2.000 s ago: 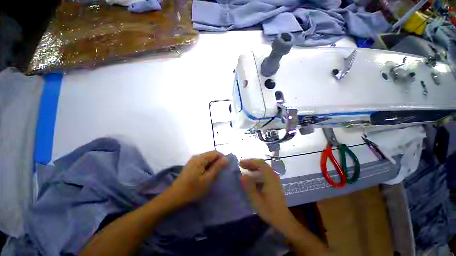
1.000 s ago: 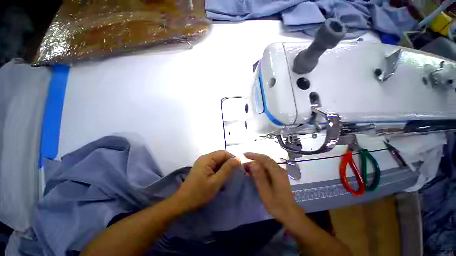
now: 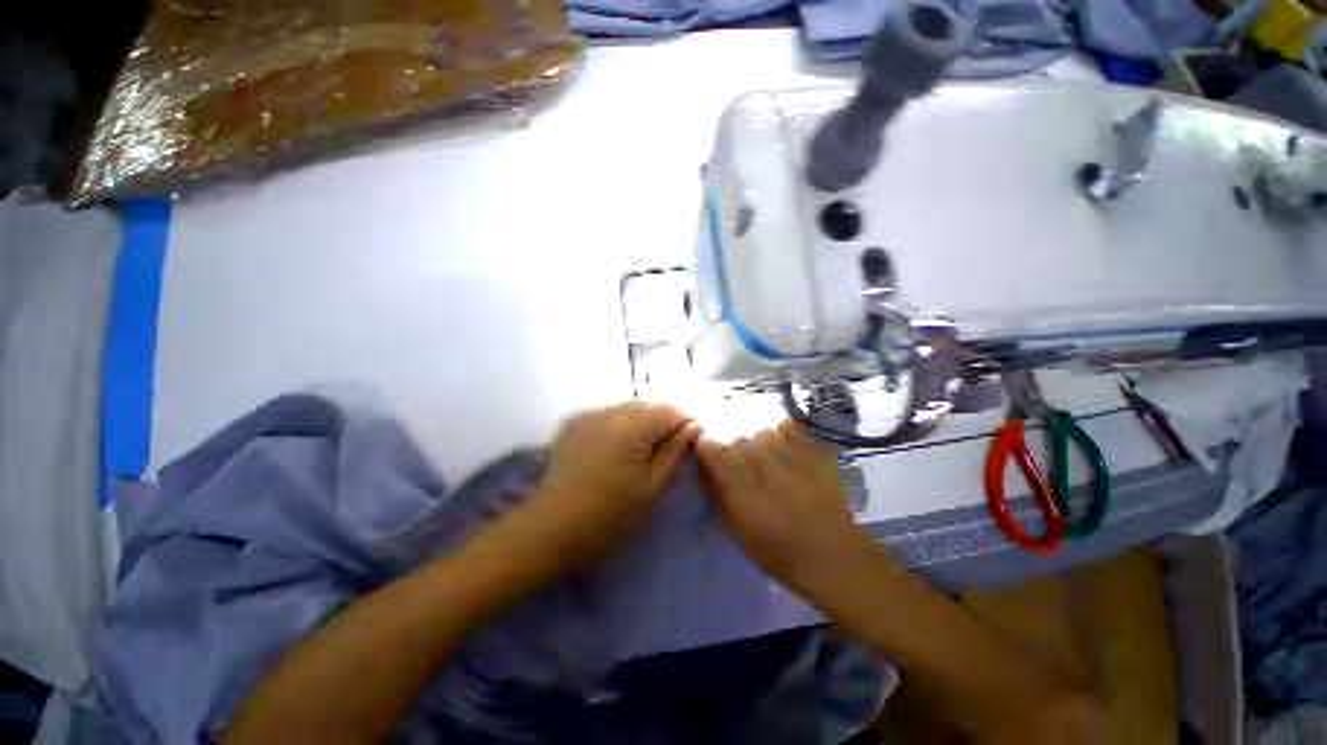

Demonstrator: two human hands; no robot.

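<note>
A large, crumpled blue-grey garment piece lies over the front left of the white table and hangs off its front edge. My left hand pinches the cloth's edge between thumb and fingertips. My right hand pinches the same edge close beside it, with the fingertips of both hands nearly touching. They are just in front and to the left of the sewing machine's presser foot area. Bright light and blur hide the details of the cloth edge. The curved metal guard partly covers the needle area.
Scissors with red and green handles lie right of my hands, with dark pointed snips beyond. A brown plastic-wrapped packet is at the back left, blue tape at the left. Blue-grey cloth lies behind the machine.
Both hands have moved slightly up towards the machine and closer together, drawing the cloth edge with them. My right fingers have curled in more. The camera view has also shifted.
</note>
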